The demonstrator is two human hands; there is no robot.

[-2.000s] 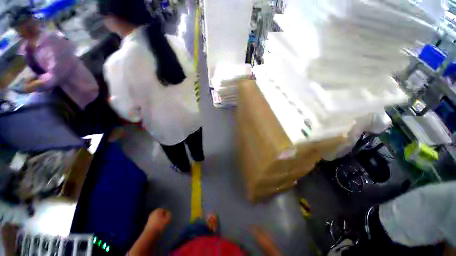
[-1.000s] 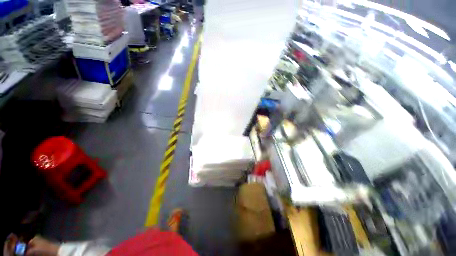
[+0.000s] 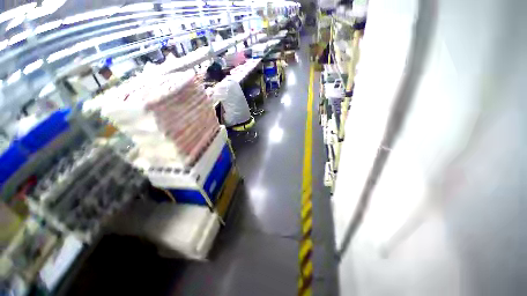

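Observation:
Neither my left hand nor my right hand is in the picture. Nearest on the right, a large white surface (image 3: 393, 202) fills the view, blurred, with a grey diagonal edge across it. On the left, a tall stack of white and pinkish trays (image 3: 185, 118) stands on a blue and white crate (image 3: 214, 179). Pale flat boxes or trays (image 3: 190, 231) lie low in front of the crate. The stack's layers are blurred.
A grey aisle floor (image 3: 260, 202) runs ahead with a yellow line (image 3: 308, 156), black-striped near me. A person in white (image 3: 232, 101) sits at the left benches. Grey stacked items (image 3: 86, 185) lie at near left. Shelving (image 3: 334, 110) lines the right side.
The view has swung and moved along the aisle. The crate stack is nearer and larger. The red stool, my red clothing and the hands at the lower left have left the picture.

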